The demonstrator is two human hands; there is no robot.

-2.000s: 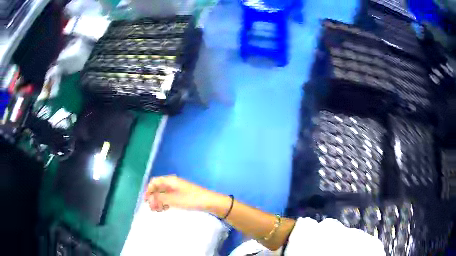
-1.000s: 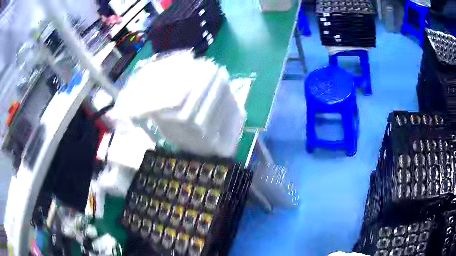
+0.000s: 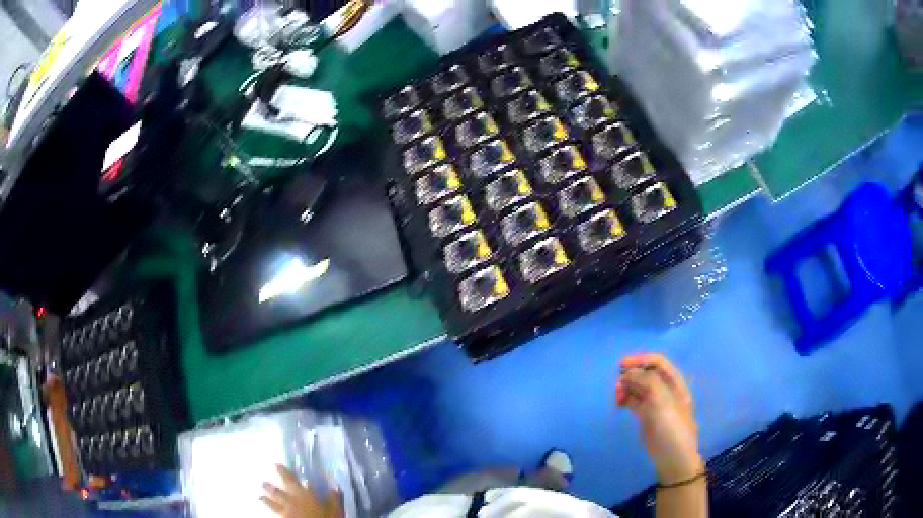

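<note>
A black tray stack (image 3: 582,192) stands on the green bench at centre, its top pockets holding small circuit boards with yellow edges. My right hand (image 3: 656,400), with a black band at the wrist, is in the air over the blue floor, in front of the stack and apart from it. Its fingers are curled in and I see nothing in them. My left hand (image 3: 302,498) is cut off by the bottom edge. Its fingers are spread at a shiny white plastic pile (image 3: 349,455); contact is unclear.
A dark flat panel (image 3: 354,238) lies left of the stack, with cables and a white piece (image 3: 294,111) behind. Another loaded black tray (image 3: 111,379) is at far left. White wrapped bundles (image 3: 708,81) stand back right. A blue stool (image 3: 855,258) and dark trays (image 3: 789,465) are at right.
The view has swung, bringing the loaded tray stack to the centre and the stool to the right edge. Both hands now show; neither was visible one second ago.
</note>
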